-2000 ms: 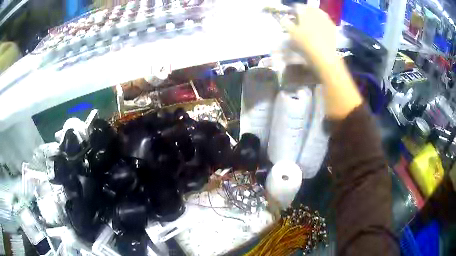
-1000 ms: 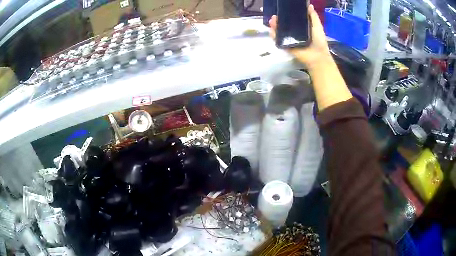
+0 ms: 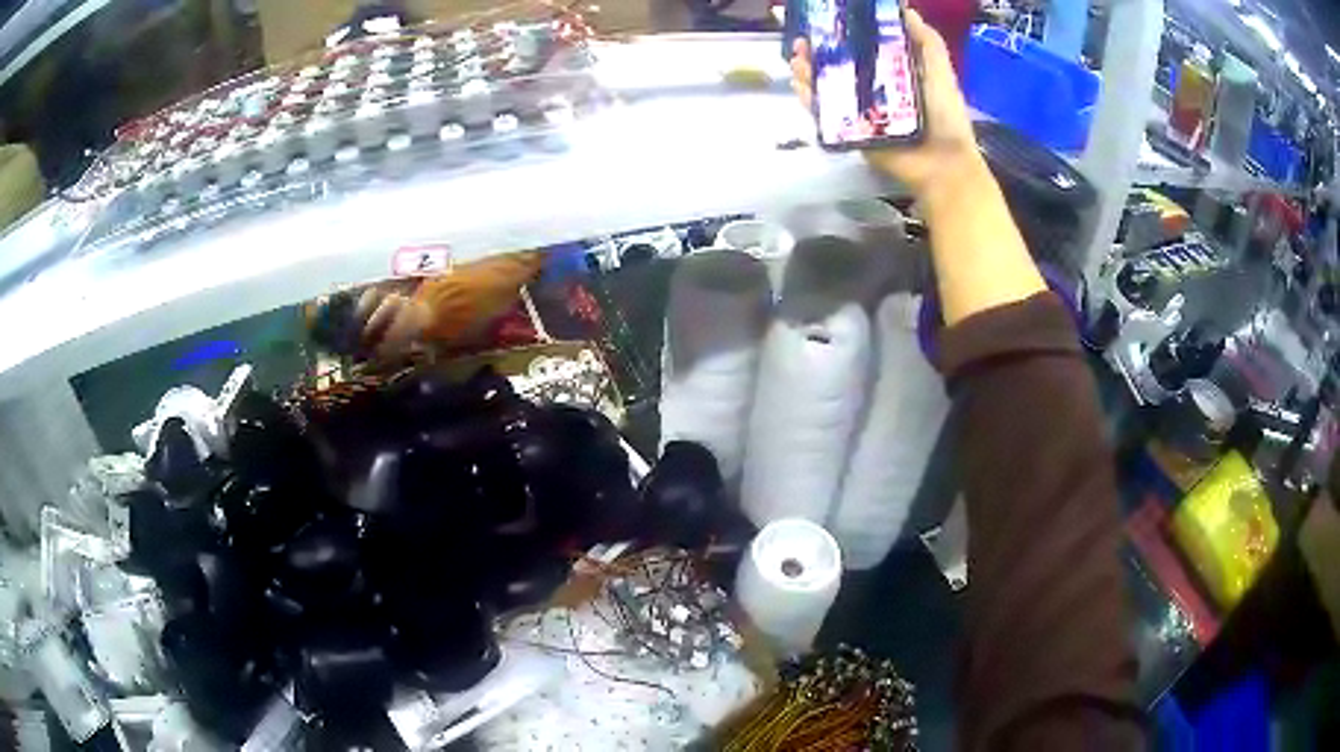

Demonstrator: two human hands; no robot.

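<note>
My right hand (image 3: 941,132) holds a phone (image 3: 864,77) upright at the top of the view, above the white shelf's edge. Its screen is lit with a coloured picture. The fingers wrap both side edges, and the brown-sleeved arm comes up from the lower right. My left hand is not in view. Below lie a large heap of glossy black cups (image 3: 426,514), white housings (image 3: 103,617) at the left, small white wired parts (image 3: 654,610) in a low carton, and a yellow-red lead bundle (image 3: 823,705).
Tall stacks of white round parts (image 3: 801,419) stand behind a shorter white stack (image 3: 789,580). The white shelf (image 3: 588,169) carries rows of small white parts. Another person's hand (image 3: 390,316) shows beneath it. A post (image 3: 1124,132), yellow object (image 3: 1227,529) and blue crate (image 3: 1234,720) are at the right.
My right hand was blurred over the shelf, then held the phone with a dark screen; the screen is now lit. Another person's hand has appeared below the shelf. The view has shifted slightly.
</note>
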